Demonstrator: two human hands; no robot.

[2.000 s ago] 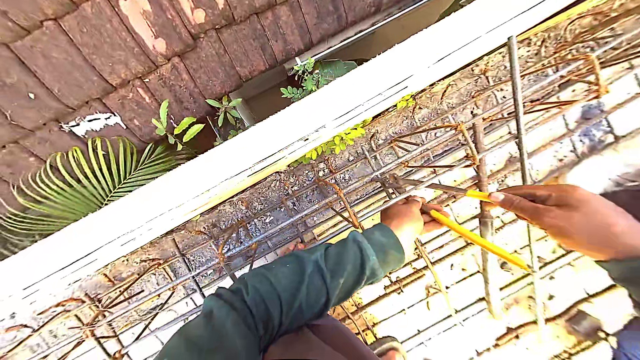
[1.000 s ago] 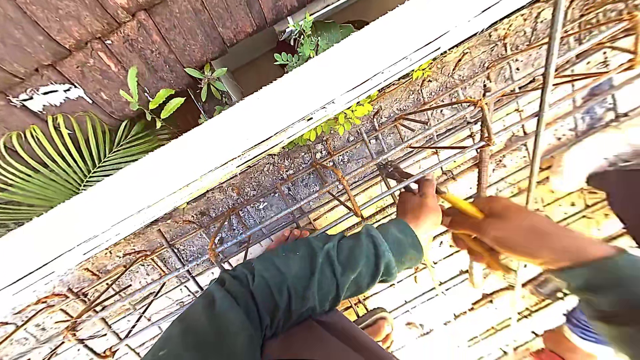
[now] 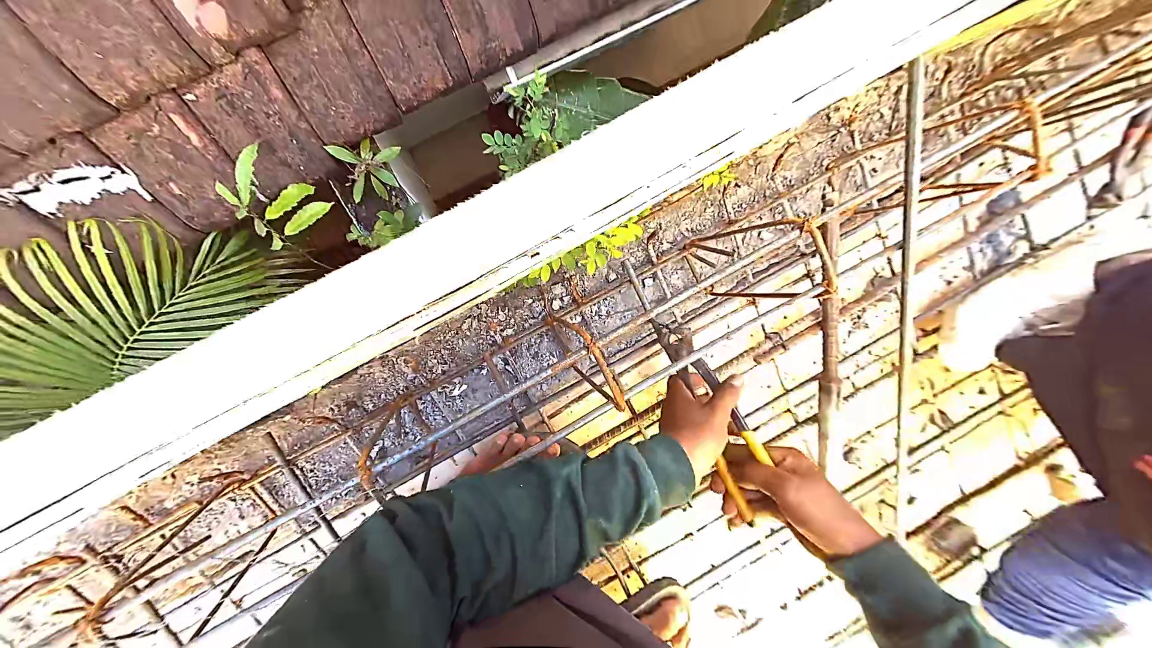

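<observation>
My right hand (image 3: 796, 499) grips the yellow handles of the end-cutting nippers (image 3: 740, 421), whose dark jaws are at the steel reinforcing bars (image 3: 504, 396) of a long horizontal cage. My left hand (image 3: 697, 423) is just below the jaws, its thumb and fingers around the upper part of the tool; whether it also holds tie wire cannot be told. Rusty stirrups (image 3: 598, 360) cross the bars to the left of the jaws. A rusty upright bar (image 3: 829, 342) stands to the right of my hands.
A white ledge (image 3: 432, 279) runs diagonally behind the cage, with roof tiles (image 3: 315, 81) and a palm frond (image 3: 135, 324) beyond. A thin metal rod (image 3: 909, 270) rises at right. Another person (image 3: 1062, 540) is at the right edge. A sandalled foot (image 3: 666, 612) rests below on the bar mesh.
The nippers' jaws have moved from beside my left hand to the bars above it. My right hand has come in closer to my left, and the handles now point more steeply downward.
</observation>
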